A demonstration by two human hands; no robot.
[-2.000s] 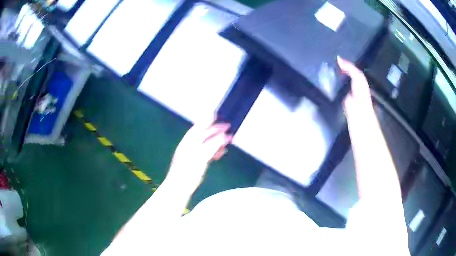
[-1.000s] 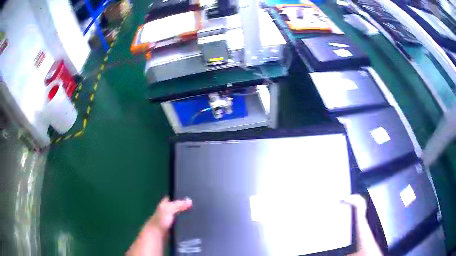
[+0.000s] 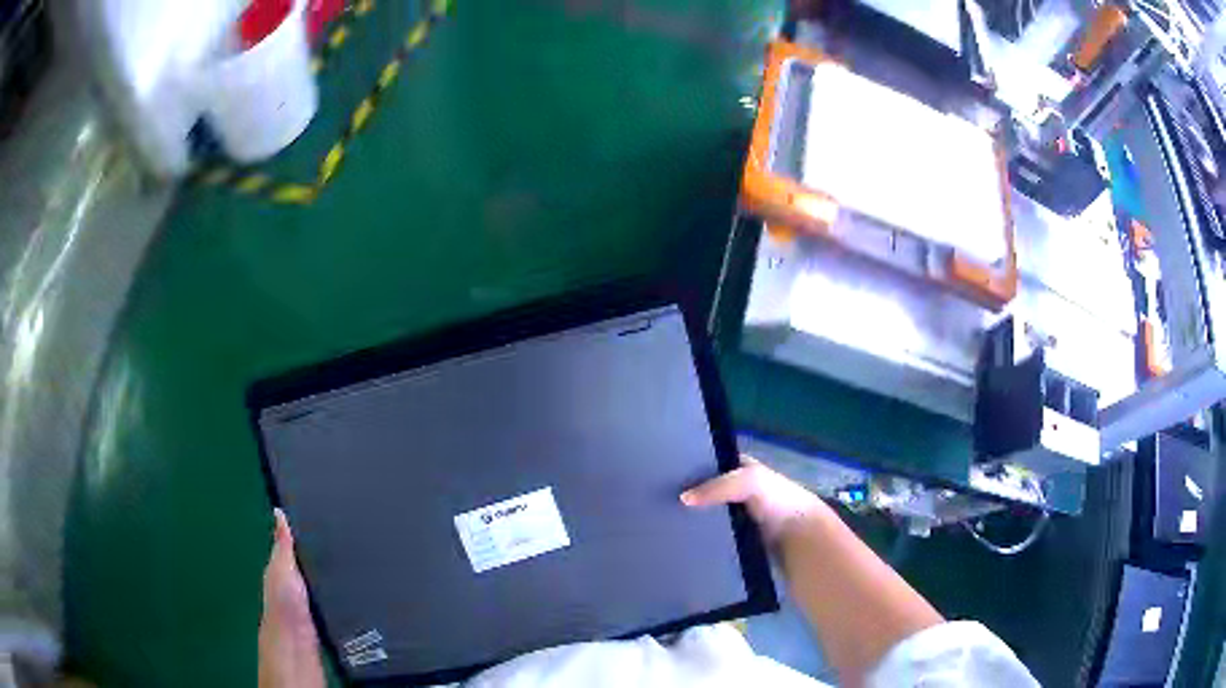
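A closed dark grey laptop (image 3: 605, 417) lies flat on a black foam mat (image 3: 471, 336) that shows as a dark border around it. A white paper label (image 3: 512, 528) is on the middle of the laptop. My left hand (image 3: 285, 605) holds the left edge of the mat and laptop, with the thumb up and the fingers hidden below. My right hand (image 3: 764, 497) grips the right edge, thumb on the laptop's top, fingers hidden underneath. The laptop is held level in front of my body, above the green floor.
A bench on the right bears an orange-framed tray (image 3: 988, 276) with a white sheet, and grey equipment (image 3: 861, 336). More laptops (image 3: 1143, 618) lie at the far right. A white bin (image 3: 262, 101) stands at the upper left beside yellow-black floor tape (image 3: 363, 114).
Two seconds ago both hands were over the laptop row. Now they hold a laptop on its mat. Since one second ago the view has turned left, and the bench and laptop row have shifted right.
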